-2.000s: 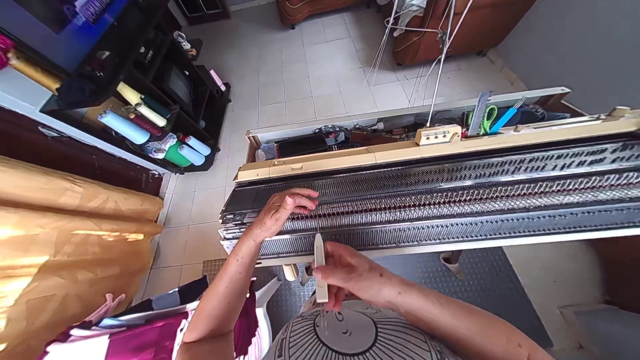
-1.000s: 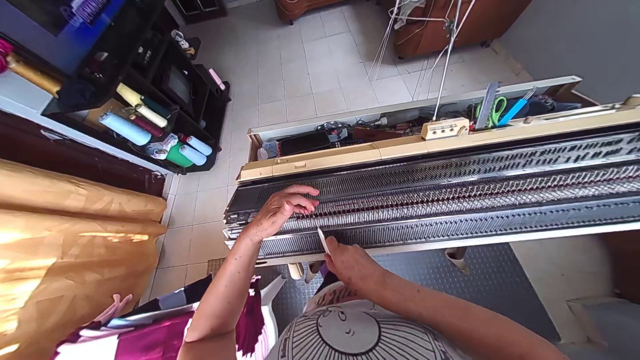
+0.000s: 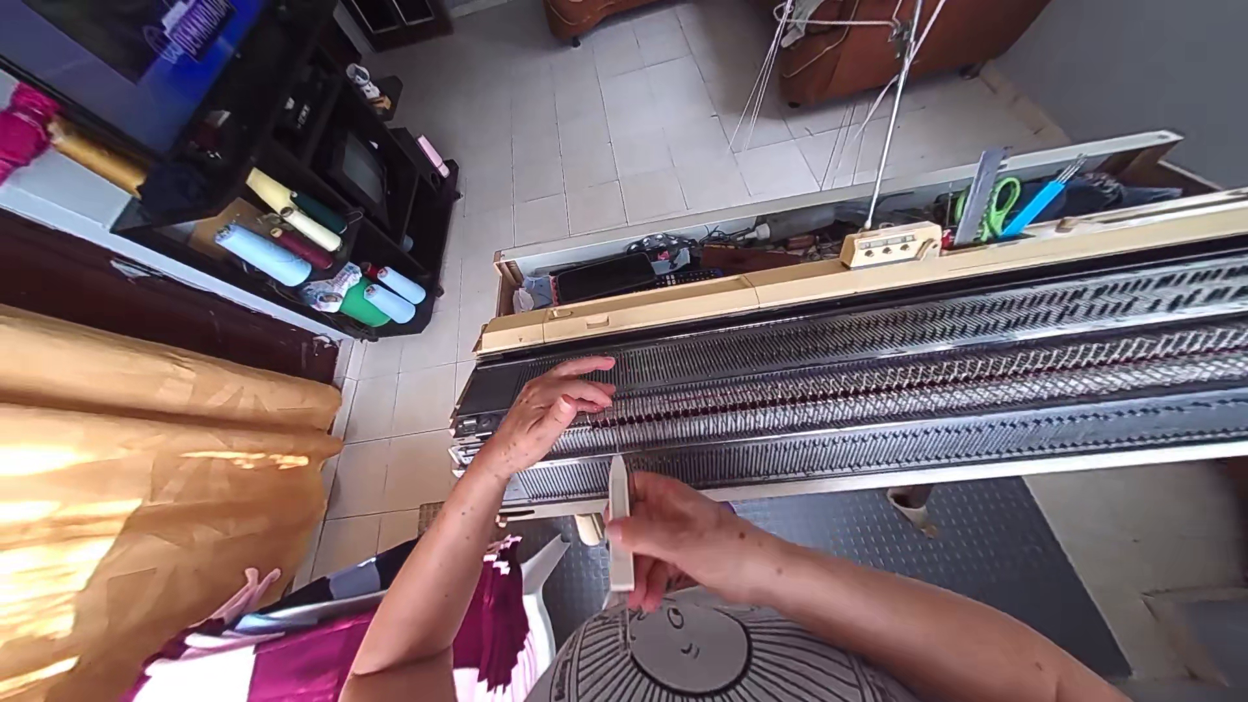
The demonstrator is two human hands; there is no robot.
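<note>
A double-bed knitting machine (image 3: 877, 380) stretches from the centre to the right edge, with rows of metal needles and dark red yarn along the middle gap. My left hand (image 3: 546, 409) rests over the left end of the needle beds, fingers apart and pointing right; whether the fingertips touch the needles cannot be told. Just in front of the near bed, my right hand (image 3: 682, 536) grips a pale, flat tool (image 3: 619, 526) with a pointed tip, held upright between thumb and fingers. Its tip is beside the near bed's needles.
Behind the machine, an open tray (image 3: 526, 255) holds green-handled scissors (image 3: 1001, 205), a blue-handled tool (image 3: 1035, 207) and a metal ruler (image 3: 978, 195). A yarn mast (image 3: 892, 127) rises from the back rail. Yarn cones (image 3: 261, 253) fill a shelf at left. Folded fabric (image 3: 312, 653) lies lower left.
Between one second ago and now, my right hand has drawn back toward my body, and more of the pale tool shows. My left hand stays over the left end of the beds.
</note>
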